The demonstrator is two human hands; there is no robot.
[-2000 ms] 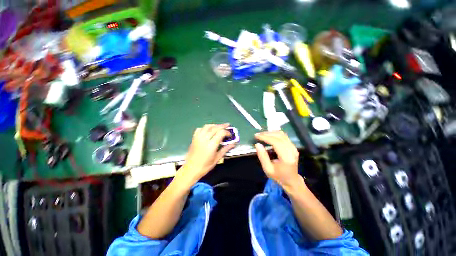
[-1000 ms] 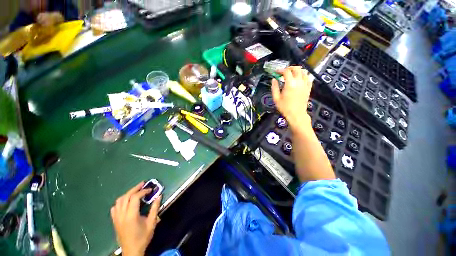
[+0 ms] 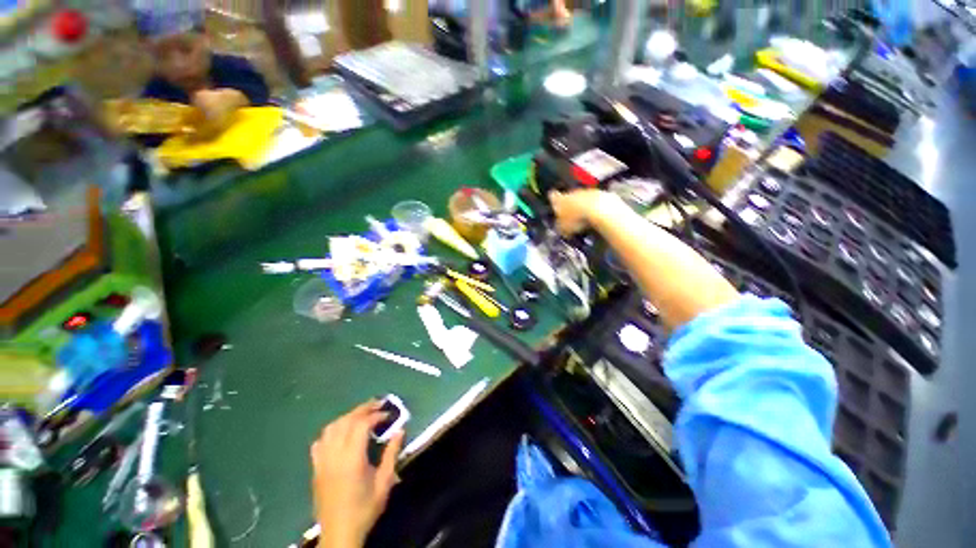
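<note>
My left hand [image 3: 351, 466] holds a small square-faced watch part [image 3: 391, 419] with a dark face and pale frame between thumb and fingers, at the bench's front edge. My right hand [image 3: 576, 210] is stretched far forward among dark cluttered items behind the light blue dispenser bottle [image 3: 506, 248]. It is small and blurred, and its fingertips are partly lost against the clutter, so whether it holds anything cannot be told.
Thin tweezers [image 3: 398, 360] lie on the green bench [image 3: 268, 364]. Yellow-handled pliers [image 3: 477, 298] and a blue box of small parts [image 3: 369, 291] lie beyond. Black parts trays [image 3: 845, 246] are at right. A person [image 3: 198, 80] sits across the bench.
My right hand has moved from above the right trays to the clutter left of them. My left hand still holds the watch part. The view has shifted, showing more of the left and far side.
</note>
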